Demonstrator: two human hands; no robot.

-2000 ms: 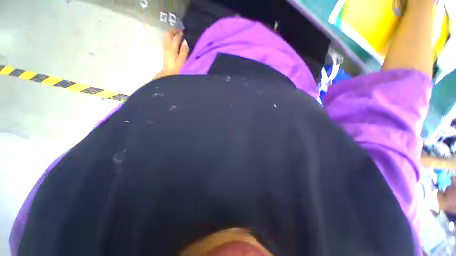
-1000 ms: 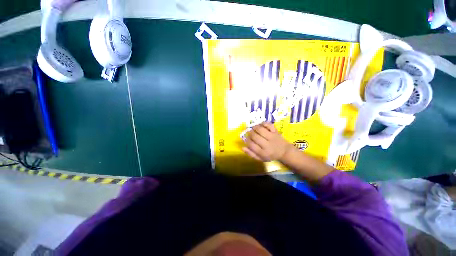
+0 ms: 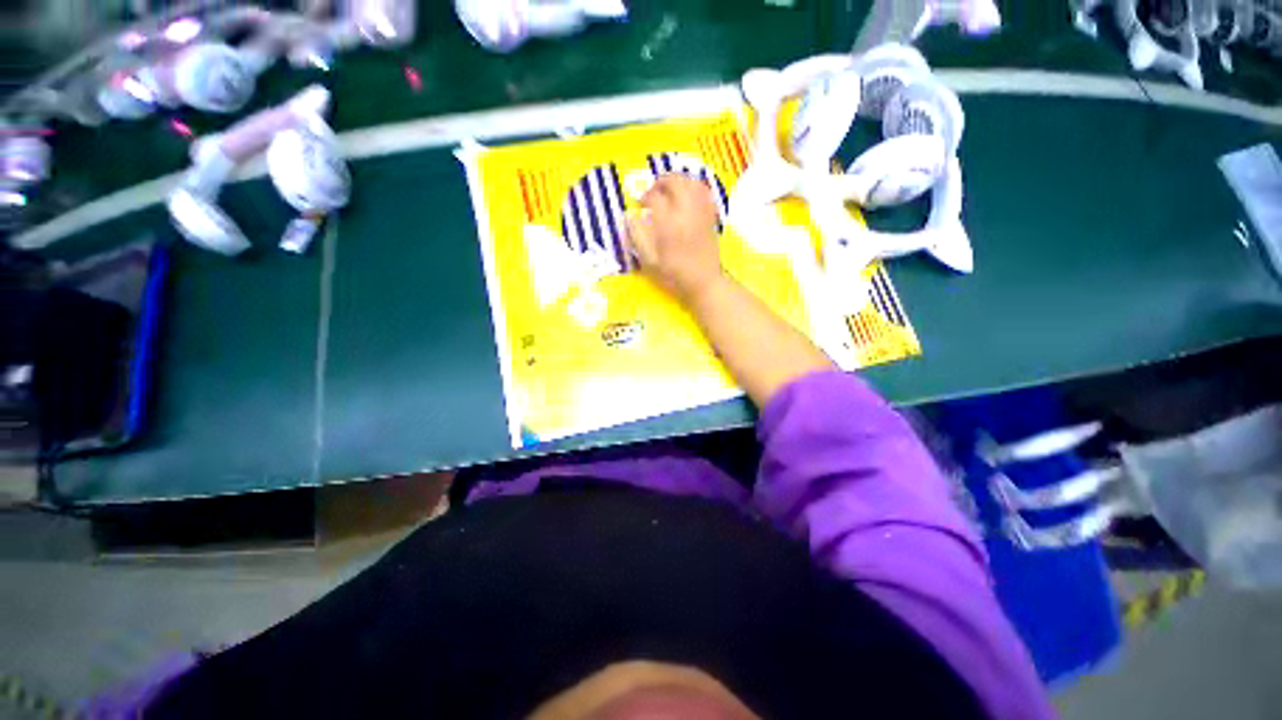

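Note:
My right hand (image 3: 678, 232) is over the striped print of the yellow sheet (image 3: 661, 373), palm down with its fingers bent. Its fingertips are near small white pieces; blur hides whether it holds one. More small white pieces (image 3: 588, 304) lie on the sheet, left of and below the hand. White headphones (image 3: 900, 172) lie in a tangled pile over the sheet's right part. My left hand is not in view; only a purple sleeve shows at the lower left.
White headphones (image 3: 307, 169) lie at the left, with a small tag (image 3: 298, 234) beside one cup. More headphones (image 3: 211, 78) are along the far side. A dark tray with a blue edge (image 3: 148, 345) is at the left. A blue bin (image 3: 1047, 563) stands below the green bench's edge at the right.
The view has swung from my lap up to the bench and then shifted. My right hand has moved from the sheet's near part, up onto the striped print.

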